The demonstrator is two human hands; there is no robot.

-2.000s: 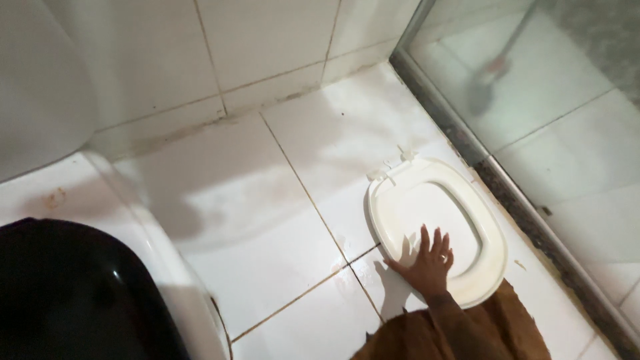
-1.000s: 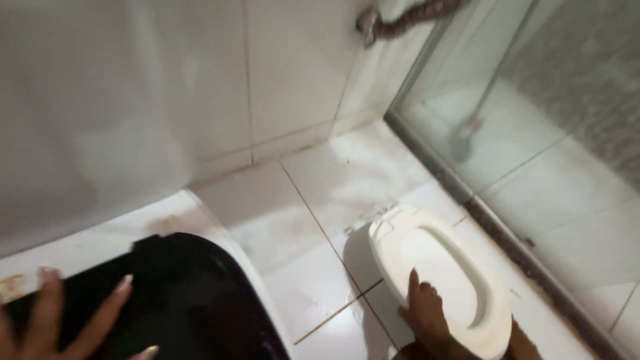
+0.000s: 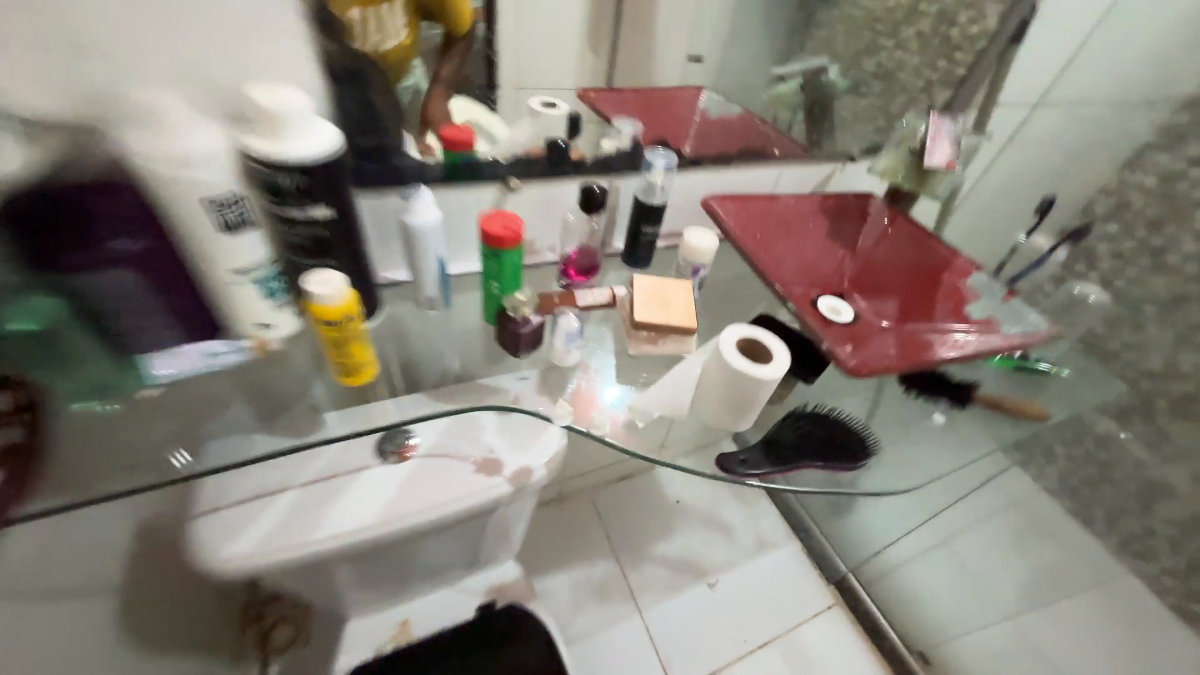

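Neither of my hands is directly in view. The mirror (image 3: 656, 56) shows a person in a yellow top, one arm reaching down beside a white ring-shaped thing, perhaps the toilet seat; the hand there is too blurred to read. A glass shelf (image 3: 469, 384) with a wavy edge crosses the view. On it stand a yellow bottle (image 3: 339, 328), a green container with a red cap (image 3: 502, 267), a roll of toilet paper (image 3: 741, 375) and a black hairbrush (image 3: 802, 442). Below the shelf are a white toilet tank (image 3: 375, 506) and a black toilet seat or lid (image 3: 469, 645).
A red glass basin (image 3: 881, 281) sits at the shelf's right, with toothbrushes (image 3: 1041, 239) behind it and a round brush (image 3: 975, 396) in front. Large bottles (image 3: 305, 197) crowd the left. A metal shower-screen track (image 3: 872, 619) runs along the tiled floor.
The view has swung up from the floor to the shelf and mirror. Both hands, one over the black lid and one at the white toilet seat a second ago, have left direct view.
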